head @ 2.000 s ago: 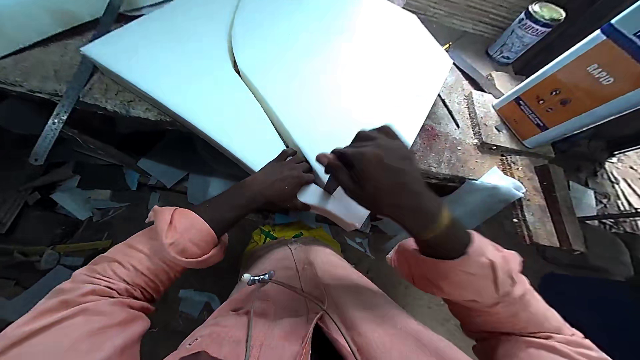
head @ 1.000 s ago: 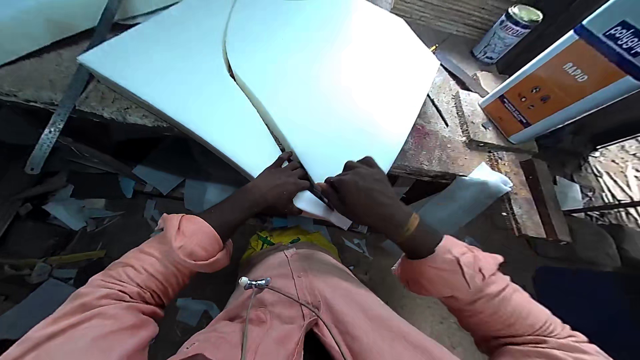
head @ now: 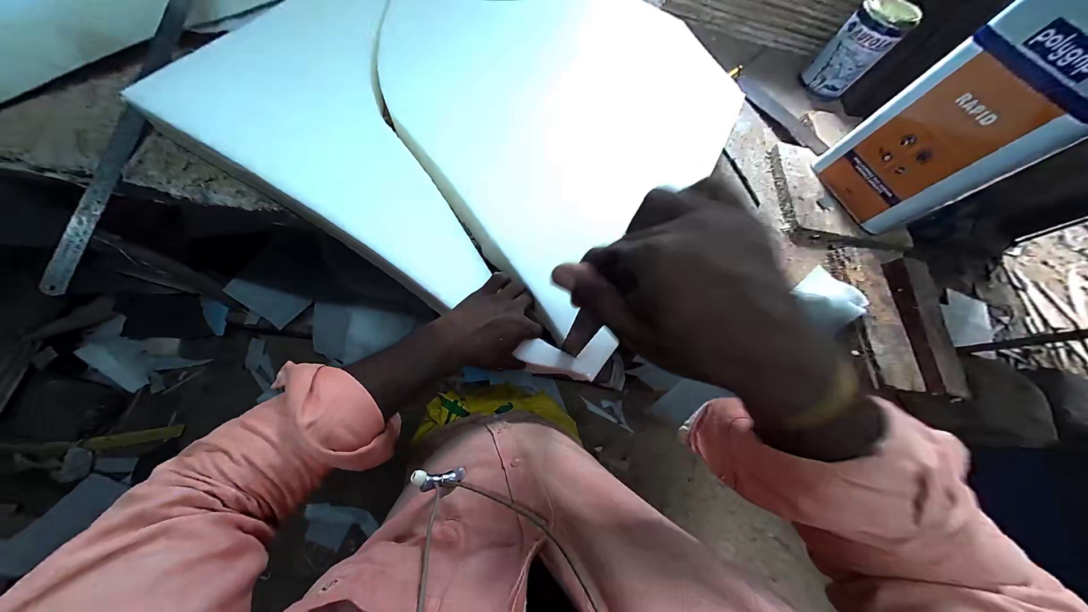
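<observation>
A thick white foam sheet lies on a wooden bench, with a long curved cut between it and the left foam section. My left hand presses at the near end of the cut, its fingers on the foam edge and partly hidden in the gap. My right hand is closed around a knife, slightly blurred by motion; the handle is hidden in the fist. The dark knife blade points down into the small foam end piece, just right of my left hand.
A metal ruler hangs over the bench edge at left. At right stand a large rectangular adhesive tin and a round paint can on the worn wooden bench. Foam and sheet scraps litter the ground below.
My right hand, low at the foam's near corner a second ago, is now higher, with the blade showing beneath it. My left hand remains at the near end of the cut.
</observation>
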